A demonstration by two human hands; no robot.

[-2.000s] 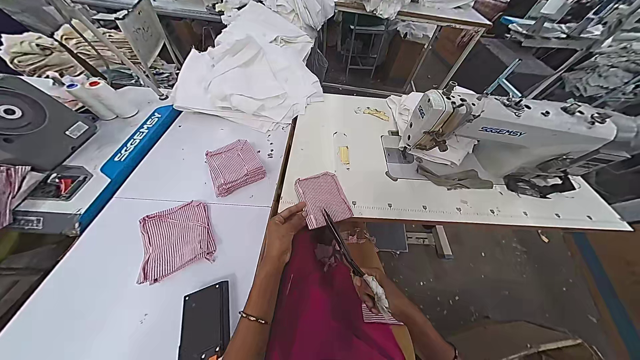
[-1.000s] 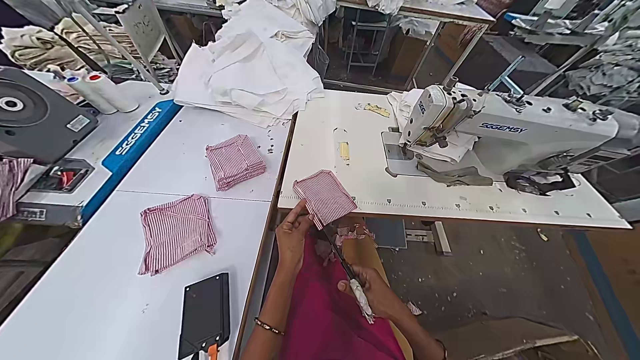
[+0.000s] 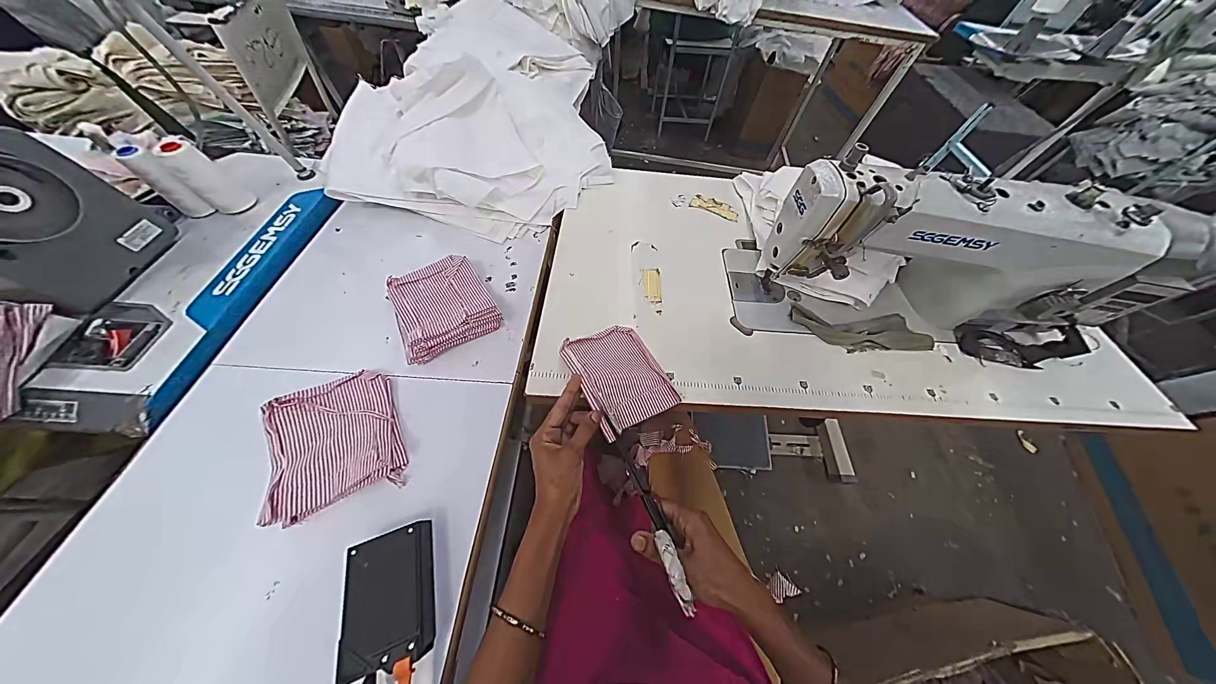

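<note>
A red-and-white striped fabric square (image 3: 622, 375) lies at the front edge of the sewing table, its near corner between the fingers of my left hand (image 3: 562, 446). My right hand (image 3: 698, 556) grips scissors (image 3: 651, 499) whose handle is wrapped in white material. The blades point up at the fabric's near edge; their tips are partly hidden there. On the white table to the left are a neat stack of striped squares (image 3: 446, 313) and, nearer, another striped fabric pile (image 3: 332, 446). Small striped scraps (image 3: 665, 445) lie just below the table edge, near the scissors.
An industrial sewing machine (image 3: 988, 242) stands at the right, with white cloth and a dark strip by its needle plate. A heap of white fabric (image 3: 475, 123) lies at the back. A black flat case (image 3: 385, 598) is at the near left, and thread cones (image 3: 199, 176) stand far left.
The scissors and my right hand have moved left compared with two seconds ago. My left hand remains at the striped square.
</note>
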